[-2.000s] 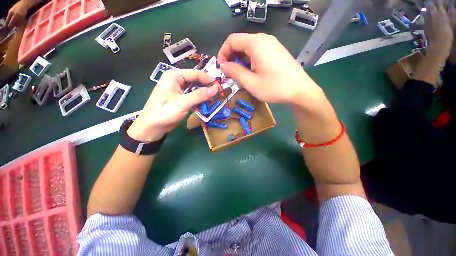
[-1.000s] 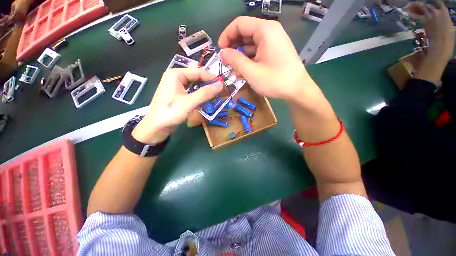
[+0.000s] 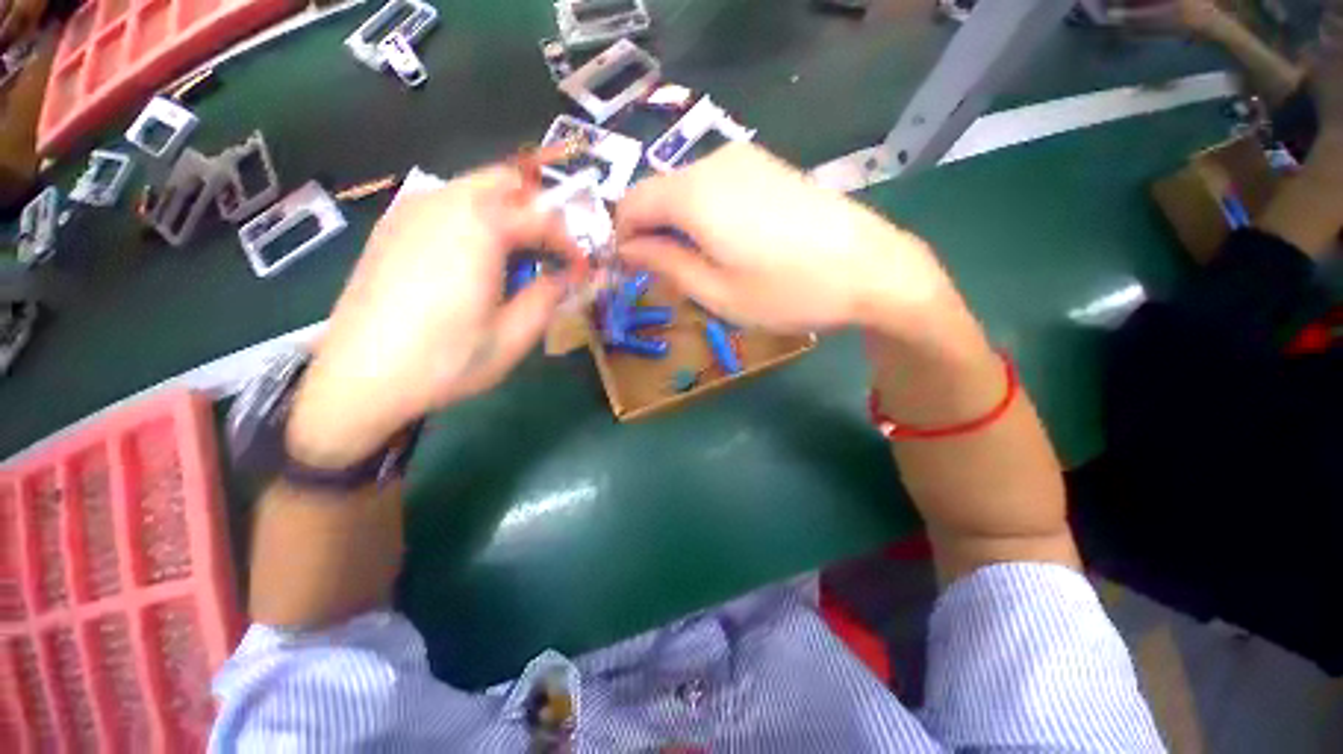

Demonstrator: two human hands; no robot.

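Note:
A white plastic housing (image 3: 585, 221) is held between my two hands above the back left part of a small open cardboard box; it is blurred and mostly hidden by fingers. My left hand (image 3: 442, 287) is blurred, its fingers around the housing's left side. My right hand (image 3: 773, 243) has its fingers bent at the housing's right side; what its fingertips hold is hidden. The cardboard box (image 3: 707, 389) holds several blue cylinders (image 3: 639, 327) and thin red wires. A blue piece (image 3: 522, 276) shows by my left fingers.
Several housings (image 3: 292, 228) lie on the dark green belt (image 3: 486, 74) behind a pale rail (image 3: 1031, 133). A grey post (image 3: 965, 81) slants at upper right. A pink compartment tray (image 3: 214, 545) is at near left. Another person's arm and parts box (image 3: 1200, 199) are at right.
My left hand has turned and shifted left, and the housing is tilted and more covered by fingers. My right hand has moved slightly lower. Housings on the belt have shifted right.

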